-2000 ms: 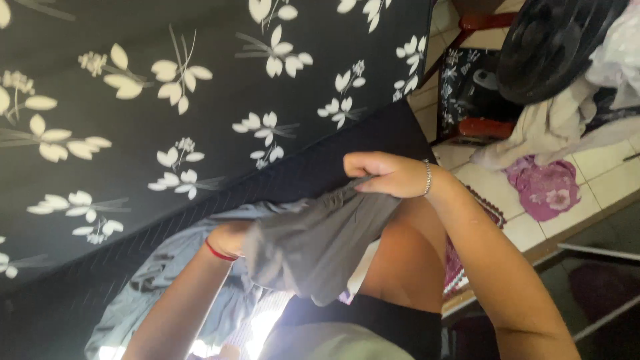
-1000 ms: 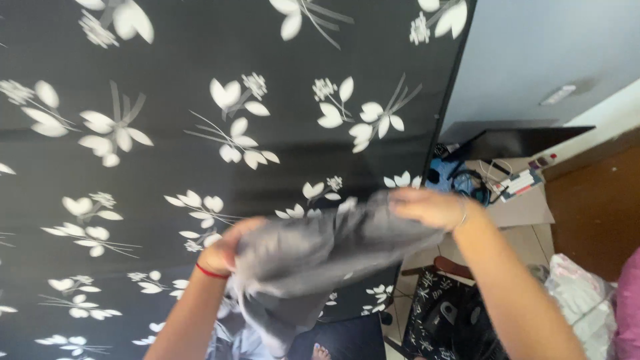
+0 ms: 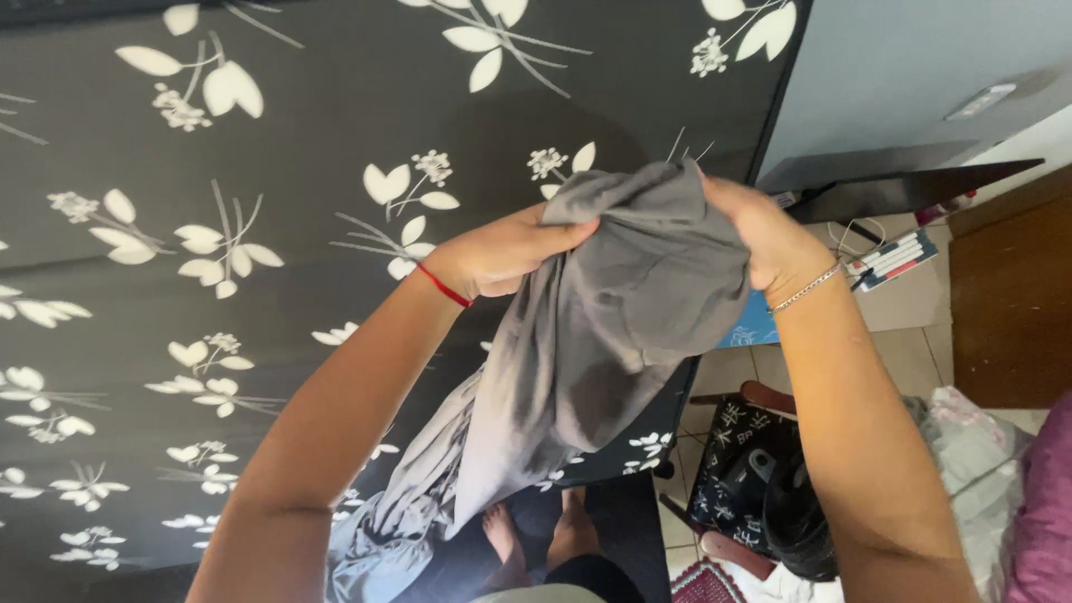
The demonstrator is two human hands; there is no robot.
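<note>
A large grey cloth (image 3: 620,310), gathered and creased, hangs between my two hands in front of a dark surface with a white leaf and flower print (image 3: 318,126). My left hand (image 3: 511,251), with a red cord at the wrist, pinches its upper left edge, thumb on top. At the upper right edge, my right hand (image 3: 766,230), wearing a chain bracelet, grips the cloth; its fingers are partly hidden behind the fabric. The lower part of the cloth trails down to the left in narrow folds, near my bare feet (image 3: 536,536).
On the right are a chair with a dark printed seat (image 3: 729,435) holding black items, a low table (image 3: 913,293) with a box of pens or markers, a dark flat panel (image 3: 921,188), a brown wooden surface (image 3: 1013,285), and white and purple fabrics (image 3: 1047,502).
The grey cloth was bunched low near my body two seconds ago; it is now raised before the printed surface, both hands still on it. The view has swung, bringing the wall into sight.
</note>
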